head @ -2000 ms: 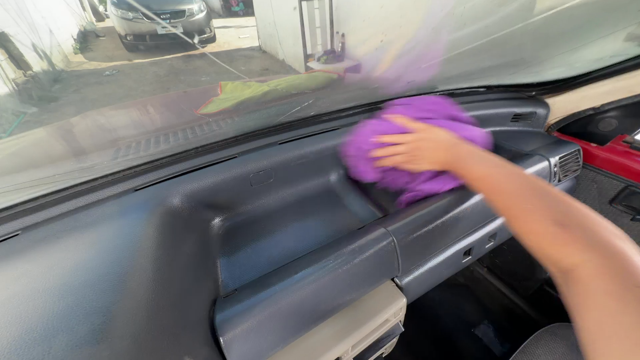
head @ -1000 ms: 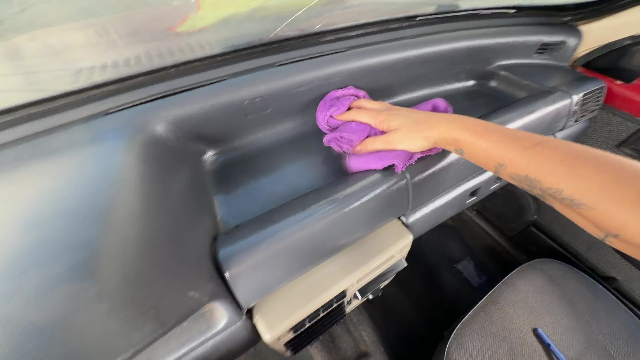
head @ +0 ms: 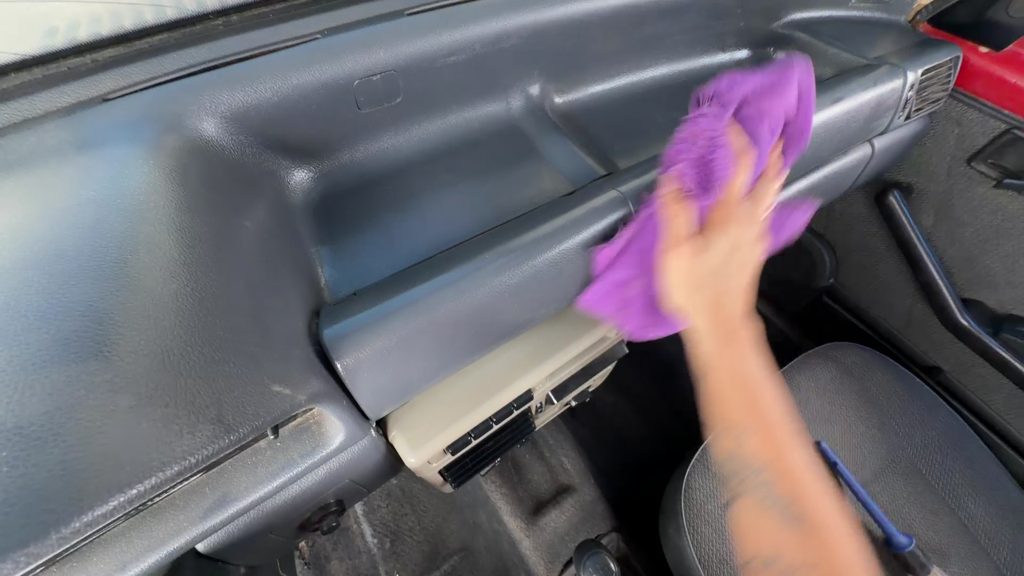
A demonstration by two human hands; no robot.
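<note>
My right hand [head: 712,260], blurred by motion, holds a purple cloth [head: 700,156] with its fingers spread over the fabric. The cloth lies across the front edge of the grey dashboard [head: 488,272], right of the middle, and one end hangs down near a beige vent and control unit [head: 488,388]. Behind the cloth runs the long recessed shelf [head: 424,200] of the dashboard. The glossy grey surface shows bright reflections. My left hand is not in view.
A grey car seat [head: 896,416] stands at the lower right with a blue-handled tool [head: 864,496] on it. The door panel [head: 880,264] with its black pull handle [head: 944,280] is at the right, near a side air vent [head: 934,88]. The windshield [head: 96,24] borders the upper left.
The purple cloth has come out of the dashboard recess onto its front edge, moving right with my right hand. The view has moved closer to the dashboard.
</note>
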